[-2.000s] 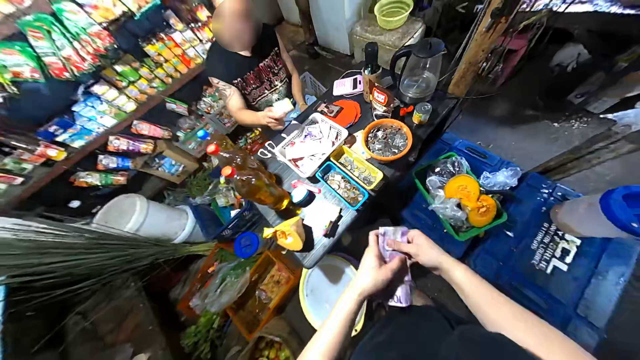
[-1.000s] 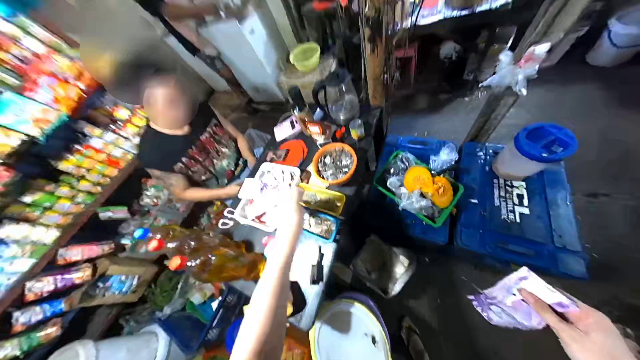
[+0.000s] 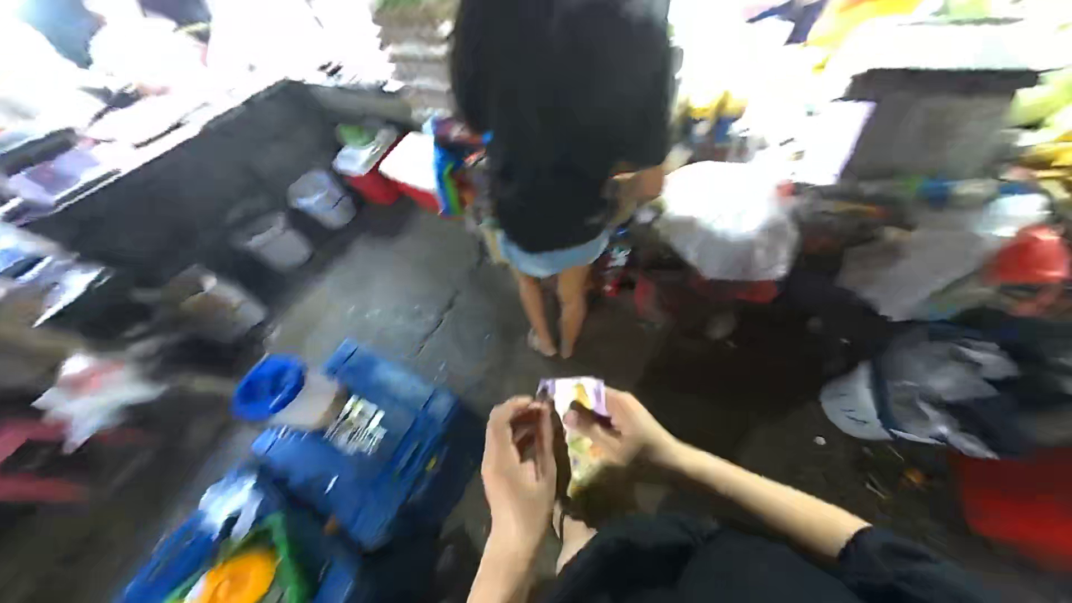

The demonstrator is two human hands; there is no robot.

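Note:
Both hands are together low in the middle of the head view, before my dark clothing. My right hand [image 3: 615, 427] grips some banknotes [image 3: 578, 394], whose purple edge and pale yellowish lower part show between the hands. Close against their left side is my left hand [image 3: 523, 461], its fingers curled toward the notes; blur hides whether it pinches them. Below the right hand the lower end of the notes fades into shadow.
A person in a black top [image 3: 561, 126] stands ahead on the concrete floor [image 3: 394, 285]. Blue containers [image 3: 368, 461], a blue-lidded tub [image 3: 270, 387] and a green basket [image 3: 285, 553] are at lower left. A plastic-lined bucket [image 3: 854, 406] stands right.
The view has swung far to the right, away from the stall table. My left hand, stretched toward the table a second ago, is now beside my right hand, which still holds notes.

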